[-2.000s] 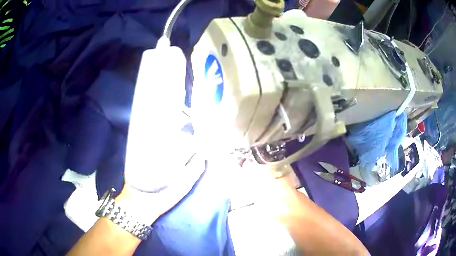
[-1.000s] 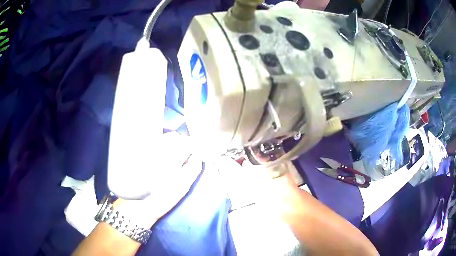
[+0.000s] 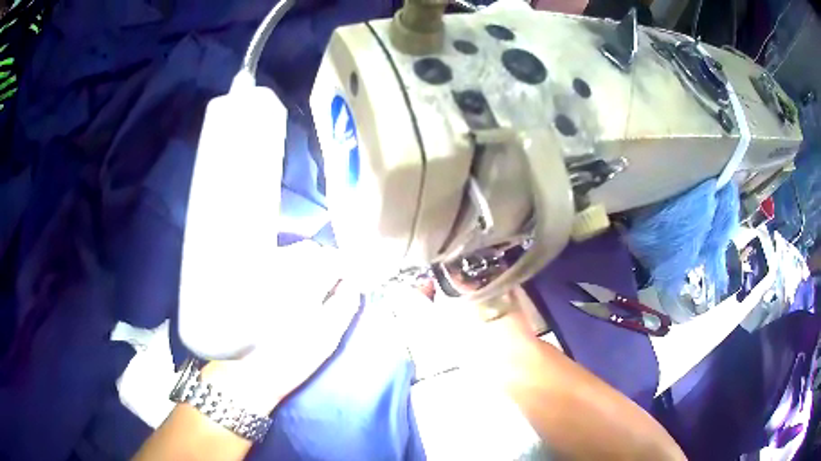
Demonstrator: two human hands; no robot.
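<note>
The cream sewing machine [image 3: 504, 117] fills the upper middle. My left hand [image 3: 293, 329], with a metal watch at the wrist, lies on the blue cloth [image 3: 351, 396] left of the needle area, partly behind the white lamp. My right hand [image 3: 464, 324] is at the front of the presser foot area, its forearm coming from the lower right. Glare washes out both hands' fingers, so whether they grip the cloth cannot be seen. The needle and the stitching point are also lost in glare.
The white lamp bar [image 3: 234, 225] hangs left of the machine head. Red-handled snips [image 3: 630, 315] lie on a dark purple cloth strip [image 3: 594, 279] right of my right hand. A light blue thread tassel [image 3: 689, 234] hangs from the machine arm. Dark navy cloth [image 3: 108, 180] is heaped at left.
The lamp and machine head have shifted left in view, uncovering more blue cloth between them. Both hands stay in nearly the same place.
</note>
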